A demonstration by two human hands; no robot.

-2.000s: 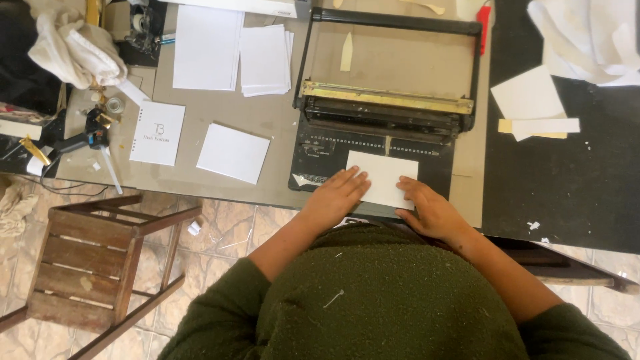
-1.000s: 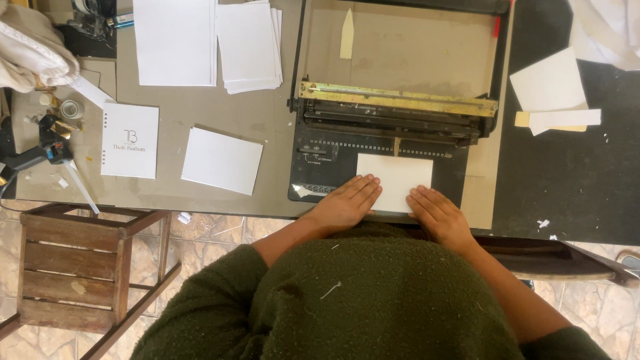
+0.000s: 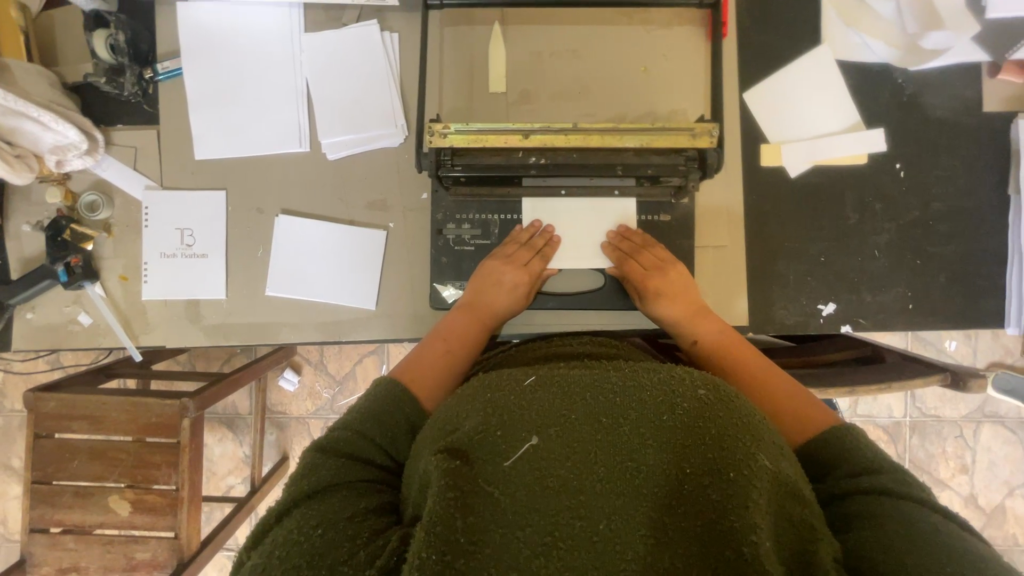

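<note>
A blank white sheet or thin stack of paper (image 3: 580, 232) lies flat on the black bed of a manual punch-and-binding machine (image 3: 572, 164), its far edge at the punching slot. My left hand (image 3: 512, 268) presses on the paper's left edge, fingers together and pointing forward. On the right edge lie the fingers of my right hand (image 3: 656, 276). Both thumbs are near the paper's near edge, beside an oval opening in the bed. The machine's handle frame (image 3: 572, 4) is tilted back, away from me. Whether the fingers grip under the paper is hidden.
Left of the machine lie a white stack (image 3: 326, 260), a punched sheet with a printed logo (image 3: 184, 264), larger paper stacks (image 3: 244, 80) and a glue gun (image 3: 68, 260). A pointed bone folder (image 3: 498, 60) lies behind the machine. Paper pieces (image 3: 804, 96) are at right; wooden chairs (image 3: 104, 480) stand below.
The paper has moved forward on the machine bed, its far edge now at the slot. Both hands have moved forward with it, still at its two sides.
</note>
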